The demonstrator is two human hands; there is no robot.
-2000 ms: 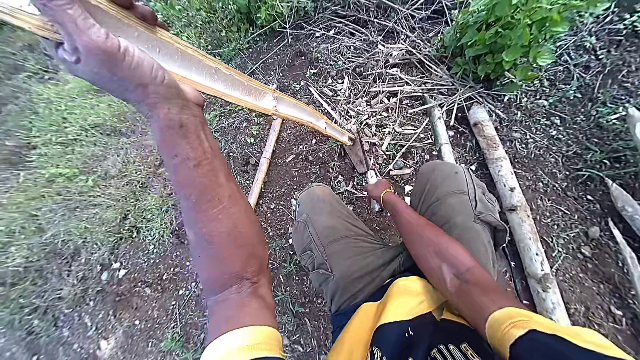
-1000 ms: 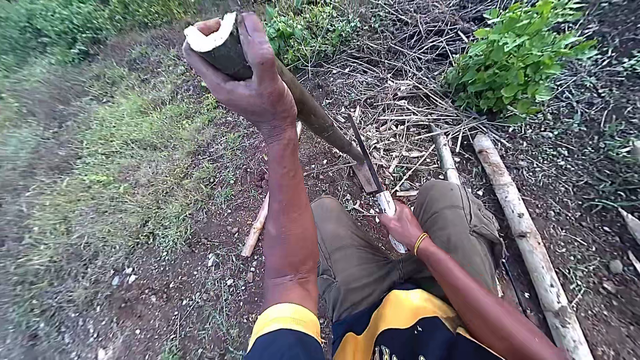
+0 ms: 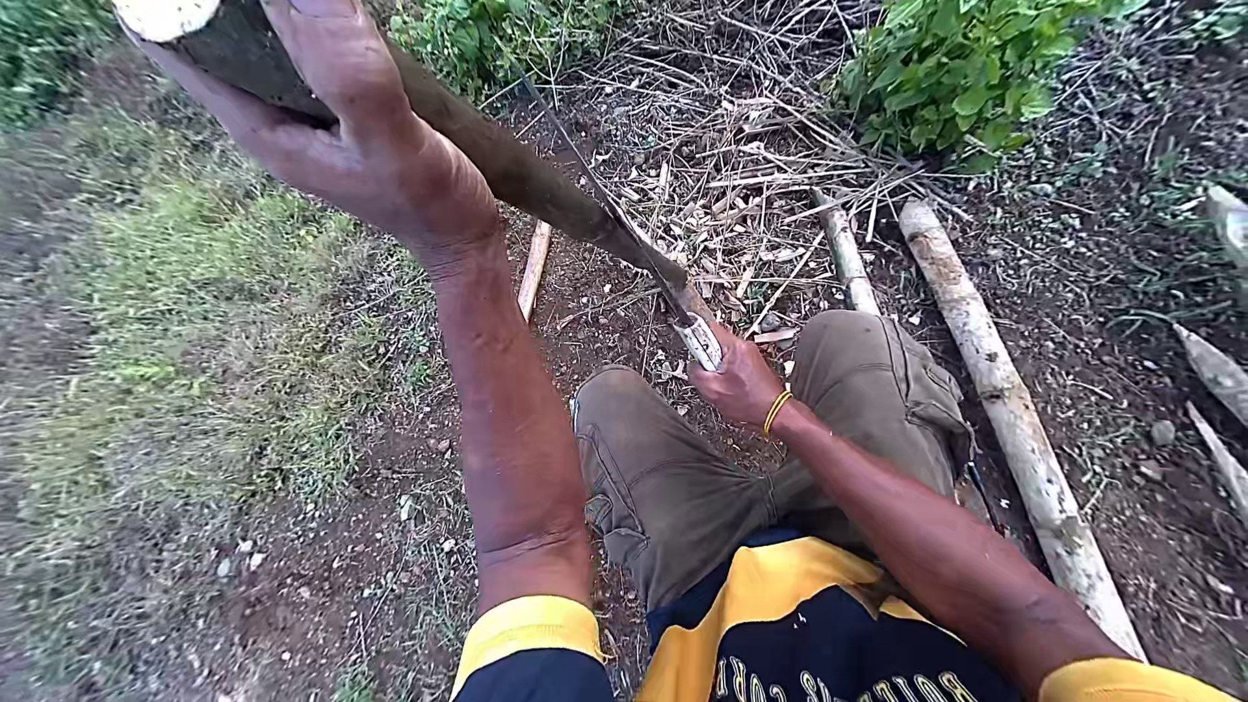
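My left hand (image 3: 390,146) grips the upper end of a wooden pole (image 3: 526,175) with dark bark and a pale cut end, at the top left. The pole slopes down to the right, and its lower end is near my knees. My right hand (image 3: 736,380) is closed around the pale handle of a machete (image 3: 699,343). Its long, thin dark blade points up and to the left and lies along or across the lower part of the pole; whether it touches the bark I cannot tell.
A pale log (image 3: 1014,400) lies right of my knees, with a shorter pole (image 3: 846,253) beside it. Wood chips and dry twigs (image 3: 741,175) cover the soil ahead. A leafy bush (image 3: 975,78) stands behind. Pointed stakes (image 3: 1214,366) lie at the far right, and a thin stick (image 3: 534,268) left of centre.
The pole showed its pale split face two seconds ago; its bark side now faces me. The machete blade has swung to point further up and left.
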